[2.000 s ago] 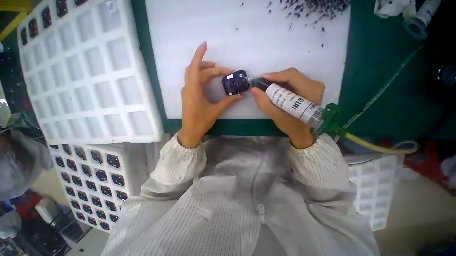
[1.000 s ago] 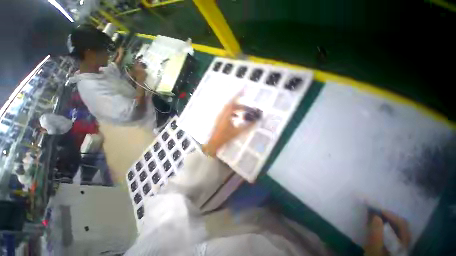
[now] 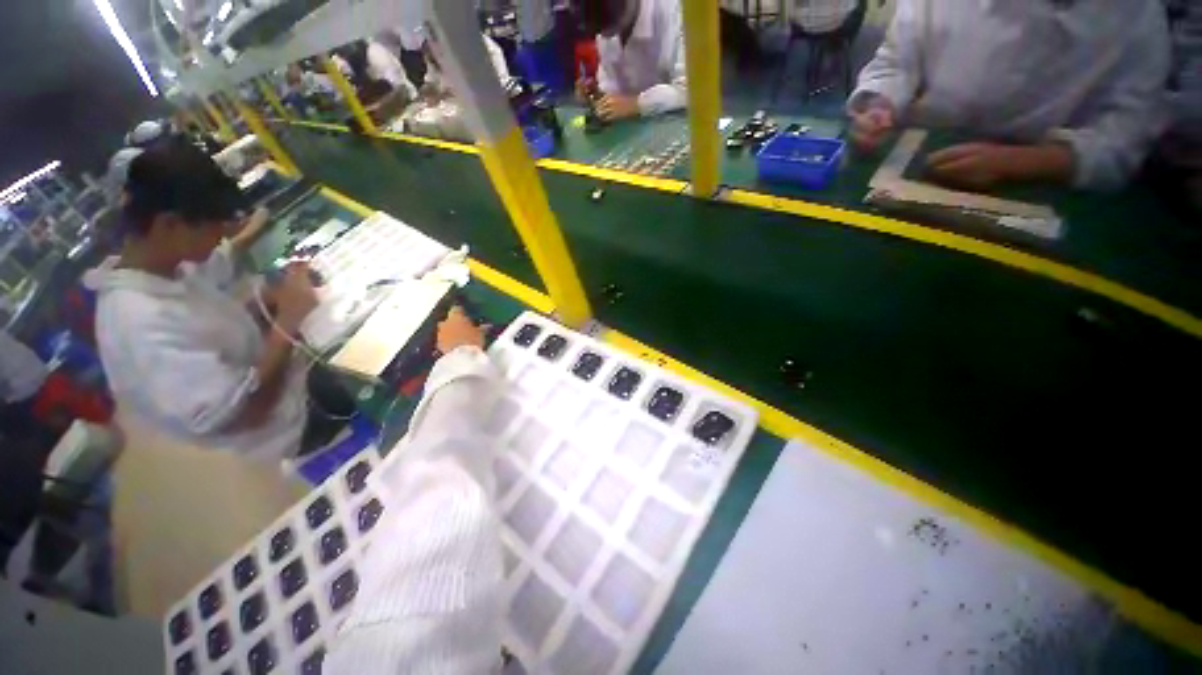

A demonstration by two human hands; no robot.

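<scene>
My left hand [image 3: 459,332] reaches past the far left corner of the white foam blister tray [image 3: 609,464]; it is small, and I cannot tell if it holds anything. My sleeve lies across the tray's left side. A row of black housings [image 3: 625,382] sits in the pockets along the tray's far edge; the other visible pockets are empty. A second tray [image 3: 227,622] at lower left is filled with black housings. My right hand is out of the picture.
The white work sheet [image 3: 791,580] with scattered tiny black parts [image 3: 1028,630] lies at lower right. A green conveyor [image 3: 896,343] with yellow edges runs beyond. A person [image 3: 198,343] works at left; others sit across, near a blue bin [image 3: 800,158].
The view has swung up and left from the work sheet. My left hand has moved from above the tray to beyond its far left corner. My right hand and the glue syringe have left the picture.
</scene>
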